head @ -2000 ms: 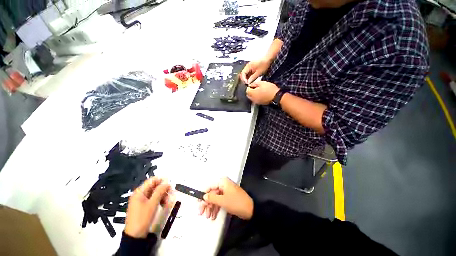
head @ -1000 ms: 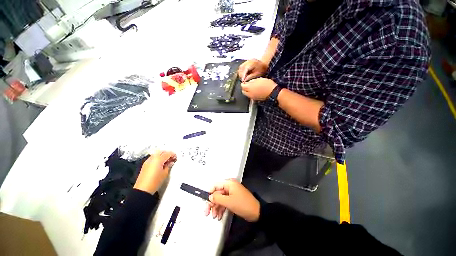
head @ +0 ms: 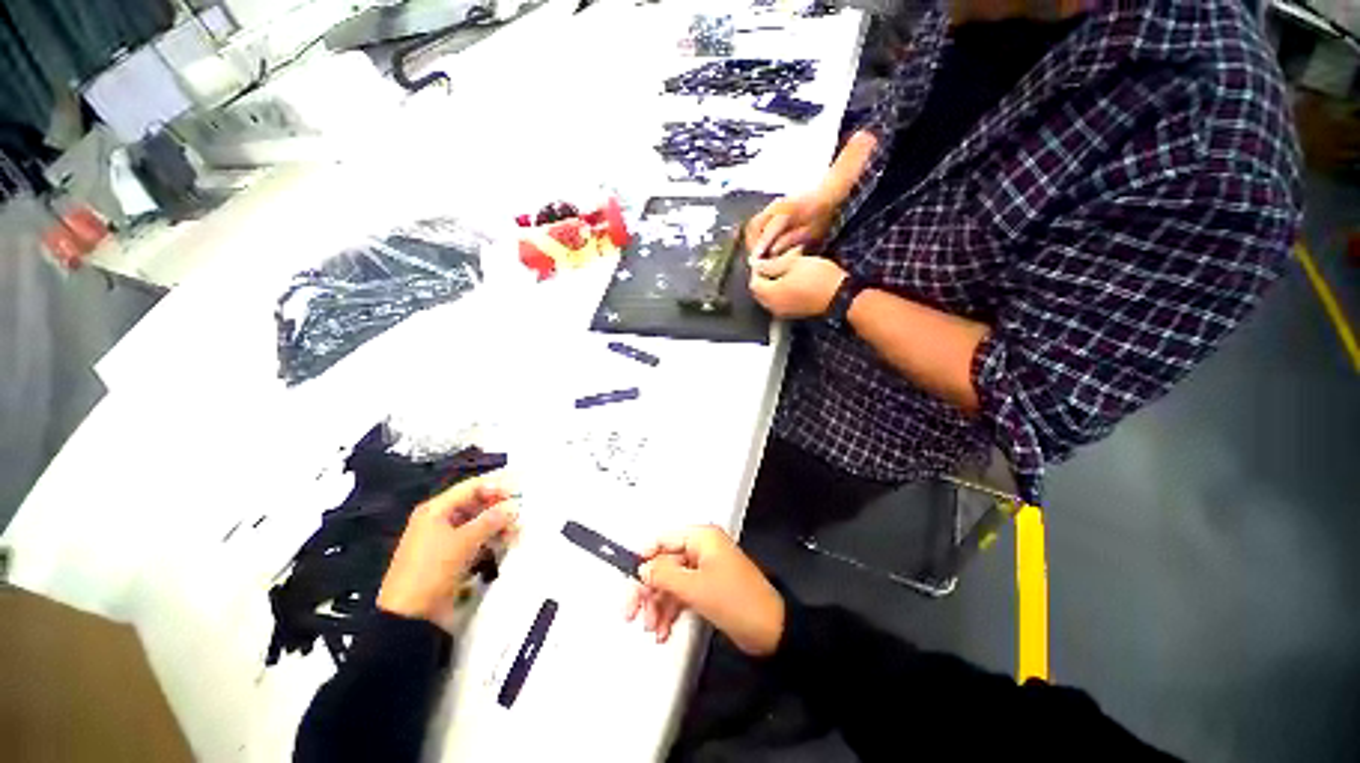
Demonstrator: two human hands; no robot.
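My right hand pinches one end of a flat black strip above the white table near its edge; a small light mark shows mid-strip. My left hand is just left of the strip, over the right side of the black strip pile, thumb and fingertips close together; whether it holds a small fitting cannot be told. Another black strip lies on the table below, between my hands. Small bright fittings are scattered beyond the held strip.
Two single strips lie beyond the fittings. A clear bag of strips and a red-yellow packet are farther back. A coworker's hands work over a dark mat at the right. A cardboard box stands at lower left.
My left hand moved from the far edge of the pile by the fittings back toward the held strip. My right hand keeps its hold on the strip. The view has shifted slightly.
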